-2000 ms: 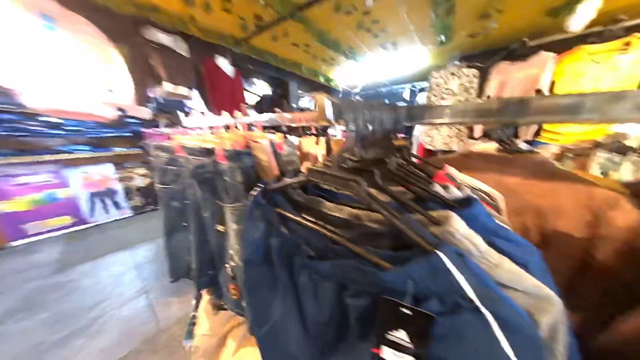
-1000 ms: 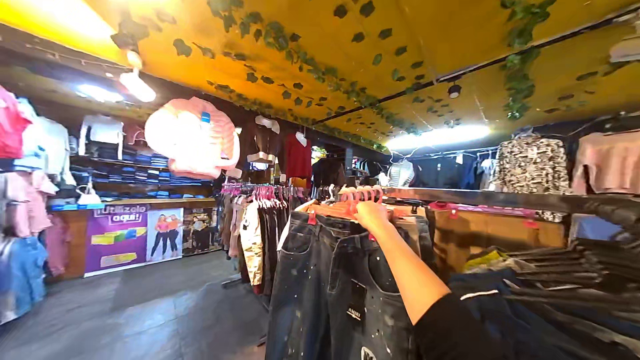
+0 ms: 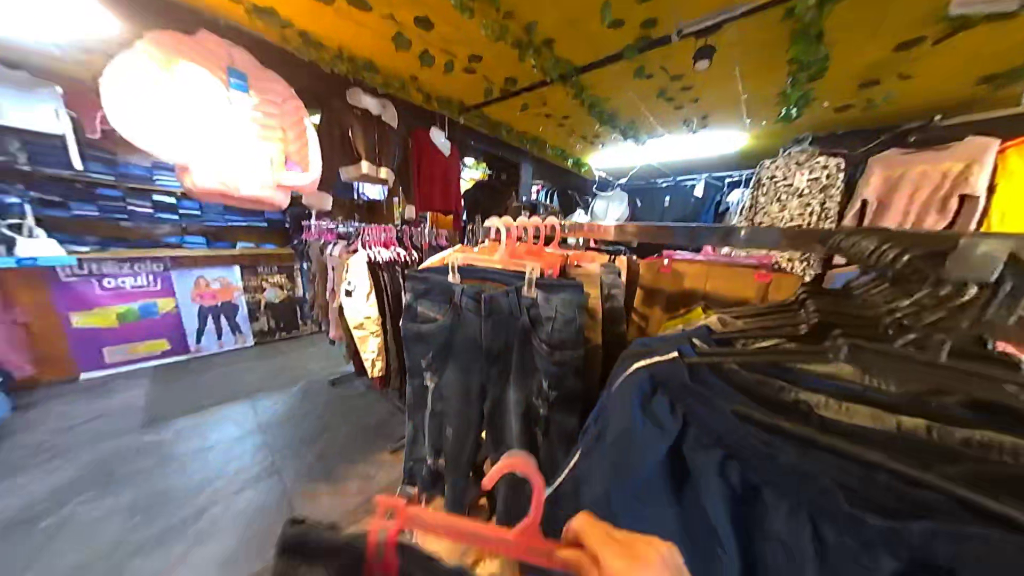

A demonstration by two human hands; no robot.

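At the bottom edge, my right hand pinches the right end of a coral-pink plastic clip hanger whose hook points up. Dark fabric is clipped to its left side, mostly cut off by the frame. Beyond it, black distressed jeans hang from similar orange-pink hangers on the metal rail. Navy garments with white piping on black hangers are just right of my hand. My left hand is out of sight.
The metal rail runs across the right. A rack of garments on pink hangers stands further back. Left are shelves of folded jeans above posters, with grey floor before them.
One second ago my right hand was up at the hangers on the rail; now it is low and near, holding a hanger off the rail. The view has shifted.
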